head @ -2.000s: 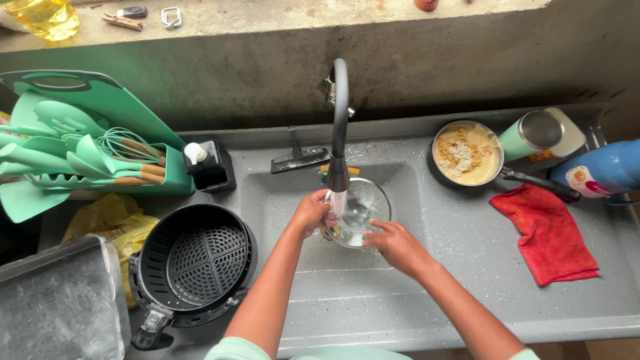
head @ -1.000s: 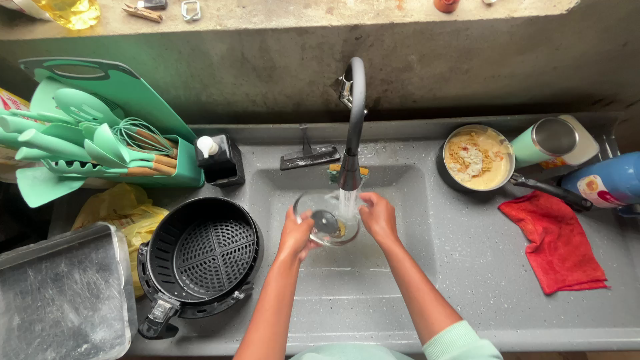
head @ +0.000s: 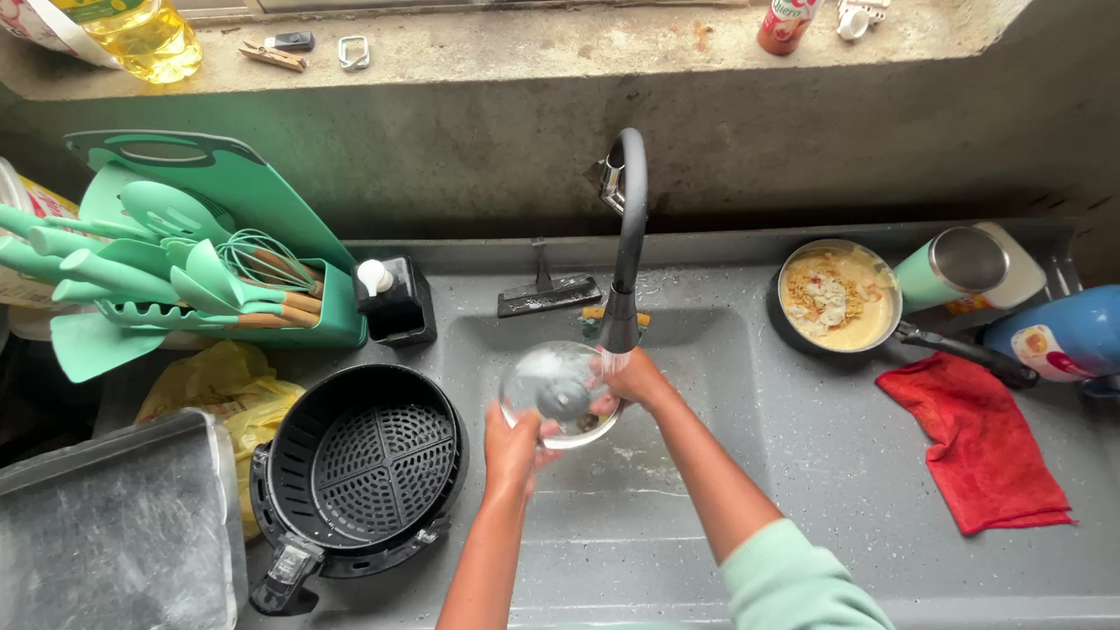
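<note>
A round glass lid [head: 535, 376] with a dark knob is held tilted over the grey sink basin [head: 717, 411]. My left hand [head: 518, 437] grips its lower left rim, while my right hand [head: 632, 381] holds the right side, its fingers partly seen through the glass. Water runs from the black faucet [head: 621, 319] onto the lid's right side, by my right hand. A sponge [head: 643, 318] lies behind the faucet head, partly hidden. Behind the basin's back edge is a small black squeegee [head: 549, 296].
Left of the basin stand an air fryer basket [head: 385, 472], a soap dispenser [head: 394, 302], a green utensil holder [head: 341, 315] and a metal tray [head: 114, 525]. To the right are a saucepan of food [head: 836, 297], a red cloth [head: 984, 446], a green cup [head: 919, 276] and a blue bottle [head: 1063, 332].
The glass lid has turned in my hands and its knob now shows toward the camera. My right hand has come in from the lid's right side, where it was apart from it two seconds ago.
</note>
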